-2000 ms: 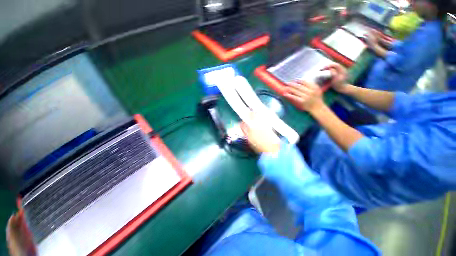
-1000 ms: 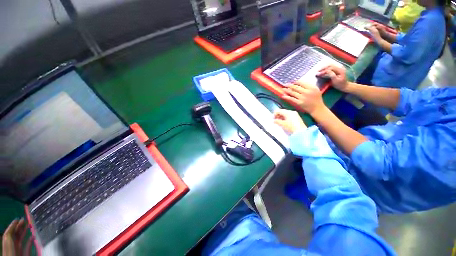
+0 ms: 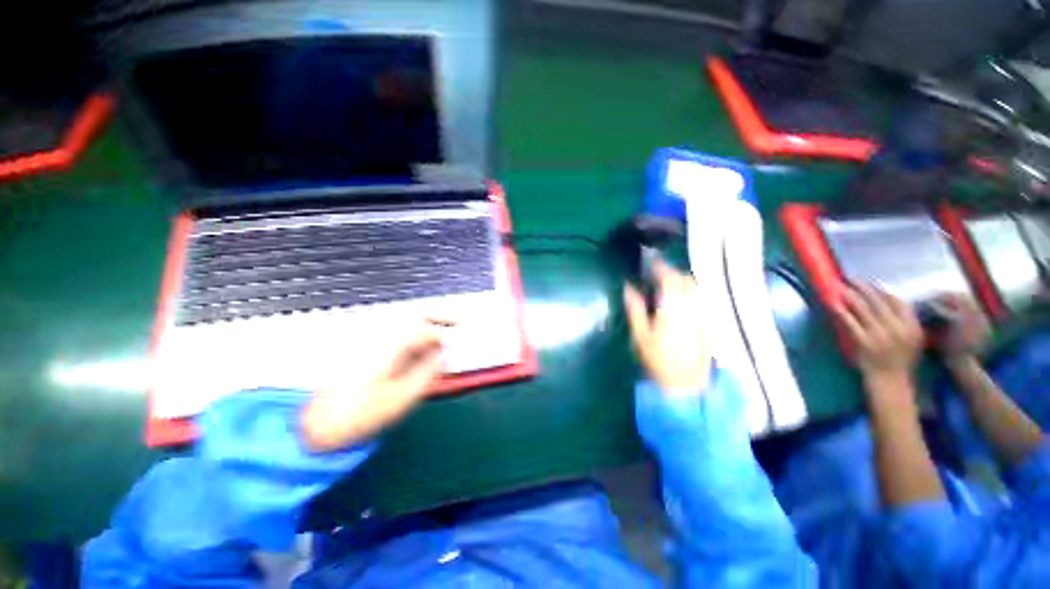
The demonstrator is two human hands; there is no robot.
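Observation:
An open laptop [image 3: 345, 259] with black keys and a silver palm rest sits on an orange-red tray [image 3: 525, 334]. Its screen shows a large black window with a pale blue border. My left hand [image 3: 374, 389] is over the right front of the palm rest, empty, fingers loosely bent; contact is unclear from blur. My right hand [image 3: 674, 334] is around the handle of the black barcode scanner [image 3: 648, 236], right of the laptop; the lower handle is hidden by the hand. White label strips [image 3: 737, 293] run from a blue bin [image 3: 662, 184] beside my right hand.
The green bench [image 3: 564, 115] runs across the view. A thin black cable [image 3: 558, 242] joins the laptop's right side. At right, a person's hands [image 3: 887, 328] are at another laptop [image 3: 892, 253]. Further orange-red trays [image 3: 748, 109] stand at the back right and far left.
The view has swung left and centred on the laptop. My right hand has moved from the strips to the scanner. My left hand has come from the laptop's left side onto its front. The screen picture changed.

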